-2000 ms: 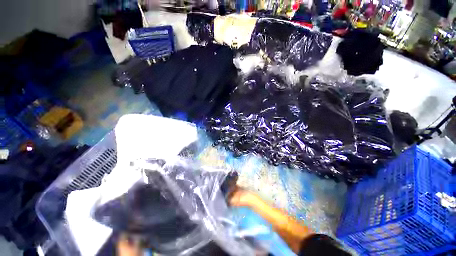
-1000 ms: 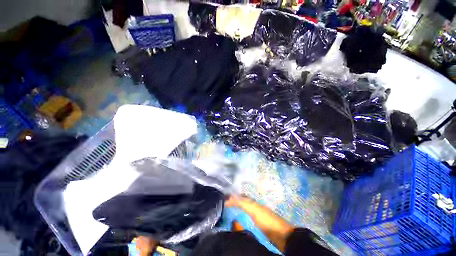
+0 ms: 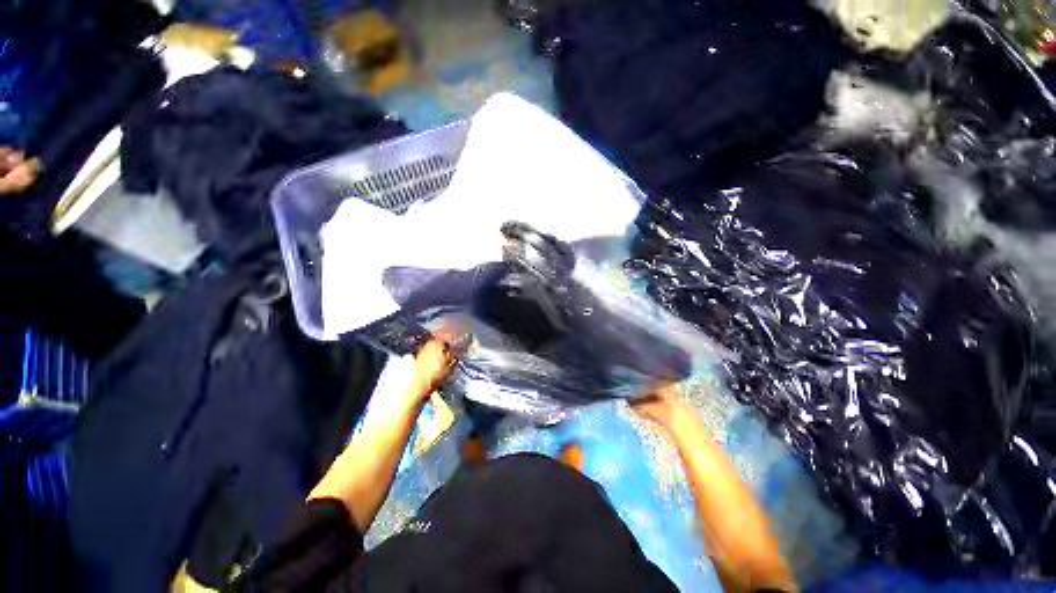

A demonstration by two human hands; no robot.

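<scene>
A dark garment [image 3: 527, 307] in a clear glossy poly bag [image 3: 515, 400] lies between my hands, partly over the pale basket. A hanger hook or post top [image 3: 535, 249] seems to show at its upper middle; I cannot tell which. My left hand [image 3: 438, 357] grips the bagged garment's left lower edge. My right hand [image 3: 662, 405] grips its right lower edge, its fingers partly hidden. Bright white sheets [image 3: 539, 174] slump over the basket behind the garment.
The pale slotted basket [image 3: 303, 249] stands in front of me. Bagged dark garments [image 3: 834, 348] lie at right, a matte dark pile [image 3: 695, 81] at the back. Dark garments [image 3: 220, 405] lie at left. Another person's hand [image 3: 16, 170] shows at the far left edge. Blue crate parts [image 3: 52, 371] are at left.
The view has tilted down and turned left, so the basket appears higher and more central. My left hand is now on the bag's left edge, and my right hand has moved along its right side.
</scene>
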